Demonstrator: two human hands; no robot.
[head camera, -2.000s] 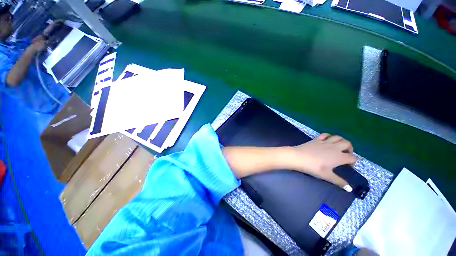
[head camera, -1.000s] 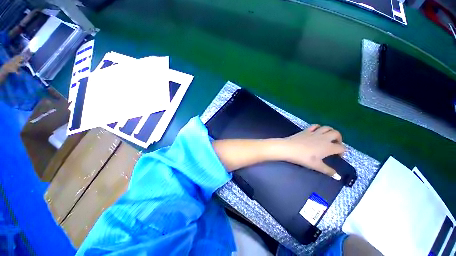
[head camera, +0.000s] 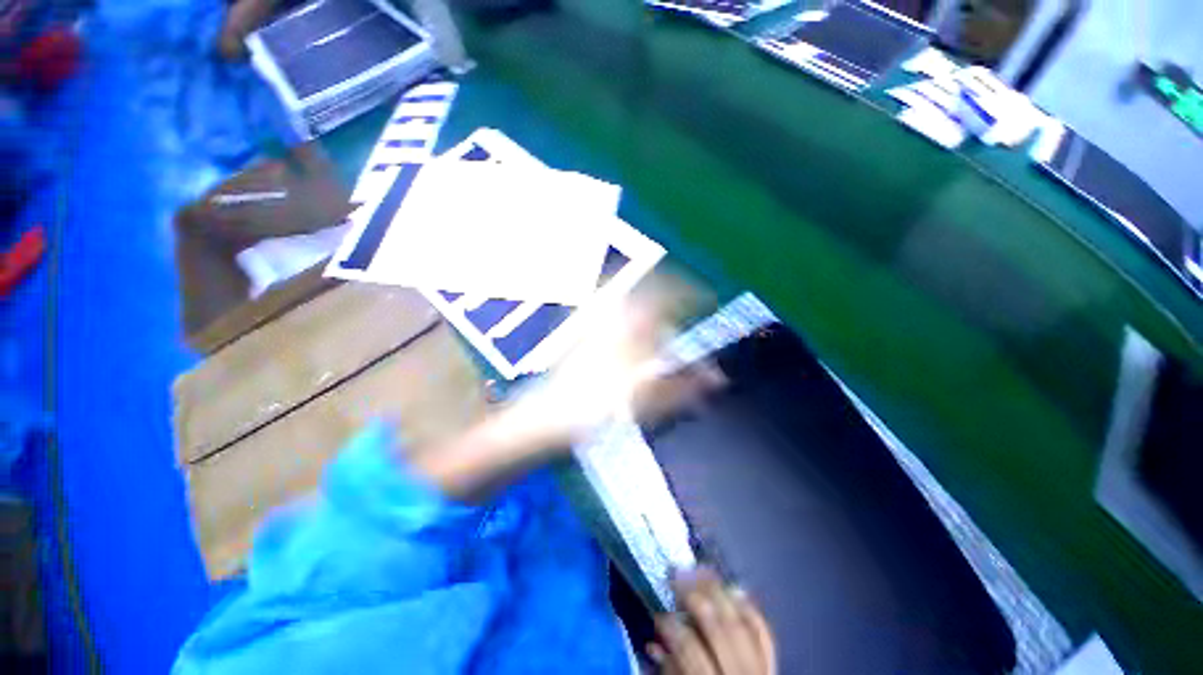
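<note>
The flat black panel (head camera: 831, 514) lies on its silvery textured sheet (head camera: 745, 317), cut off by the bottom edge. My left hand (head camera: 633, 356) is strongly blurred over the panel's far left corner, between it and the strip sheets. A bright white patch shows at this hand; I cannot tell whether it holds anything. My right hand (head camera: 715, 636) is at the bottom edge, partly cut off. Its bent fingers are at the panel's near long side; whether they grip it is unclear. The blue-and-white tab is not visible.
Strip sheets (head camera: 376, 237) with a white paper (head camera: 515, 218) on top lie left on the green mat (head camera: 818, 224). Cardboard boxes (head camera: 317, 396) are below the bench edge. Another panel (head camera: 1181, 448) is at the right. A person's hand (head camera: 244, 20) is near a sheet stack (head camera: 340, 46).
My left hand has left the panel's right end and moved left to its far left corner. My right hand now shows at the panel's near side. The view has turned left.
</note>
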